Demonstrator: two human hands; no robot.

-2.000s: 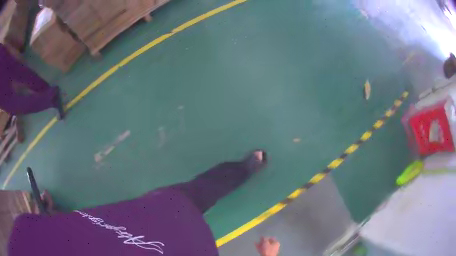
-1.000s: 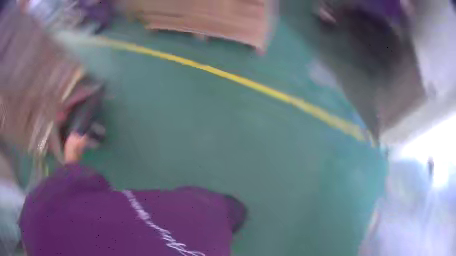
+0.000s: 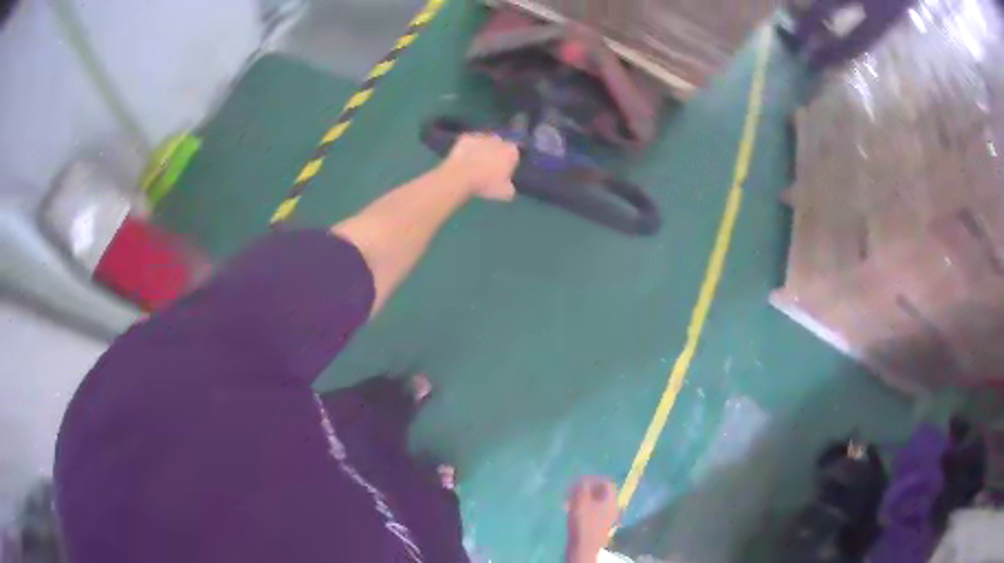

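Observation:
My left hand [image 3: 484, 165] is closed around the left part of the black loop handle [image 3: 633, 209]. The blue tiller arm [image 3: 550, 154] is partly visible behind the loop. The worn red pallet truck body [image 3: 633, 99] sits low beyond it, against a brown carton load [image 3: 683, 28] at the top edge. My right hand [image 3: 592, 500] is low in the picture, away from the handle, small and blurred; its fingers seem curled, but its grip is unclear.
A wrapped carton stack [image 3: 881, 209] stands right of the yellow line [image 3: 710, 275]. A person's purple clothing [image 3: 914, 484] shows at the lower right, with dark clothing at the top right. A red stool [image 3: 143, 264] and green item [image 3: 171, 165] are left.
The view has swung round to face the truck, which was at the left edge. My left hand still holds the handle, now upper centre. My right hand has come back into view.

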